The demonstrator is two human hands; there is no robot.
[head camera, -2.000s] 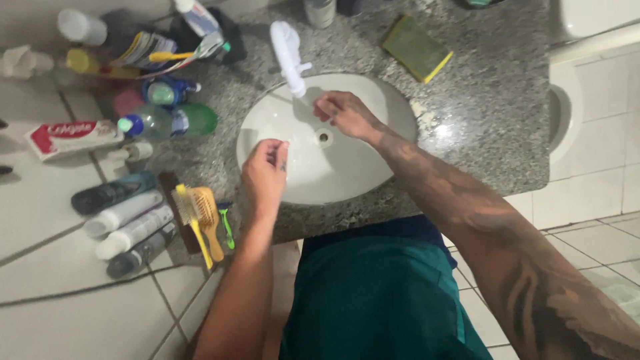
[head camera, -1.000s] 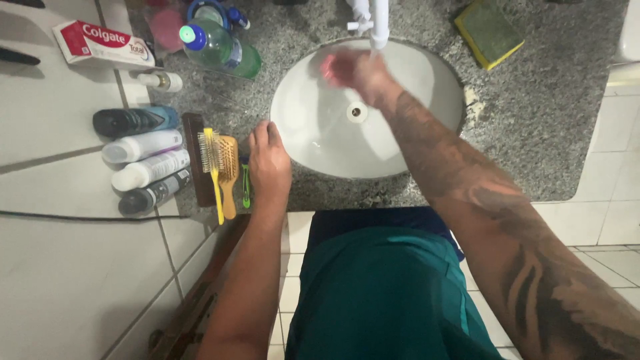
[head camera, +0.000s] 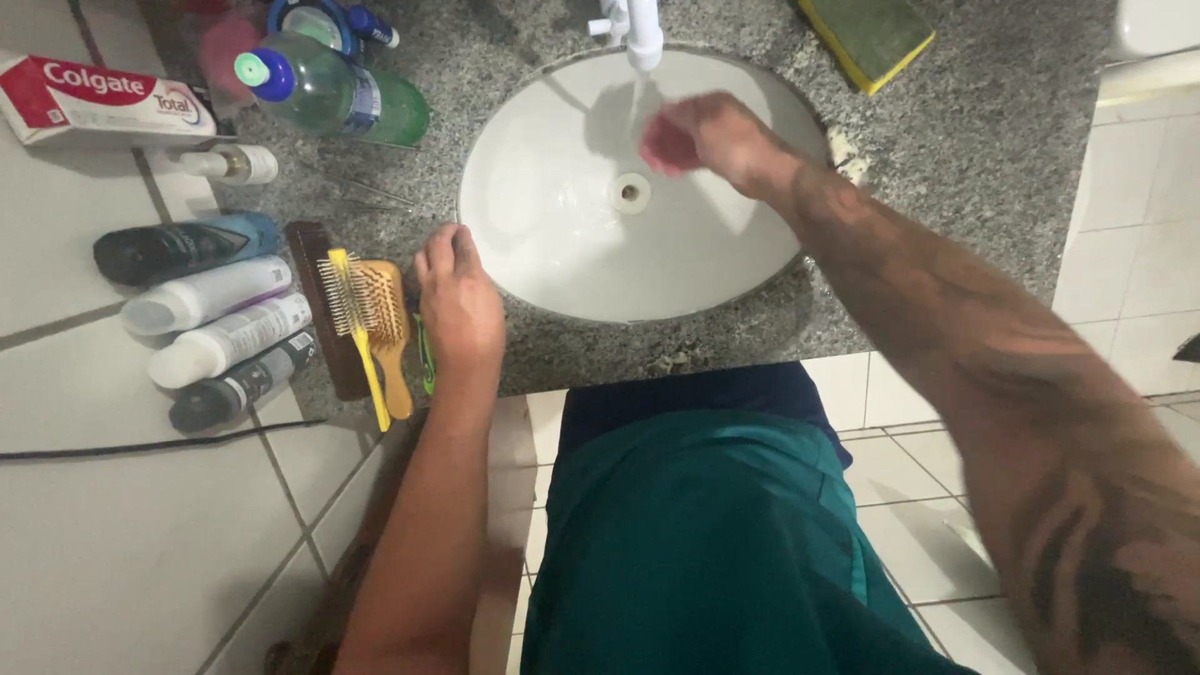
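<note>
My right hand (head camera: 736,141), somewhat blurred, holds a pink object (head camera: 671,141) over the white oval sink basin (head camera: 562,244), just right of the stream under the white faucet (head camera: 644,37). What the pink object is, I cannot tell; it looks like a small cup. The basin's drain (head camera: 630,192) lies below it. My left hand (head camera: 461,300) rests on the granite counter at the left rim of the basin, its fingers loosely bent and nothing seen in it. Beside it on the left lie a green-handled item (head camera: 427,356), a wooden paddle hairbrush (head camera: 389,319) and a yellow hairbrush (head camera: 361,328).
A yellow-green sponge (head camera: 872,37) lies behind the basin at the right. Along the left stand a green plastic bottle (head camera: 328,94), a Colgate toothpaste box (head camera: 103,101), a small pump bottle (head camera: 244,164) and several spray cans (head camera: 211,292). The granite counter's edge (head camera: 675,364) runs before my body.
Two seconds ago both hands were over the basin, with no pink object visible in them. My left hand has since moved to the counter, and my right hand now holds the pink object.
</note>
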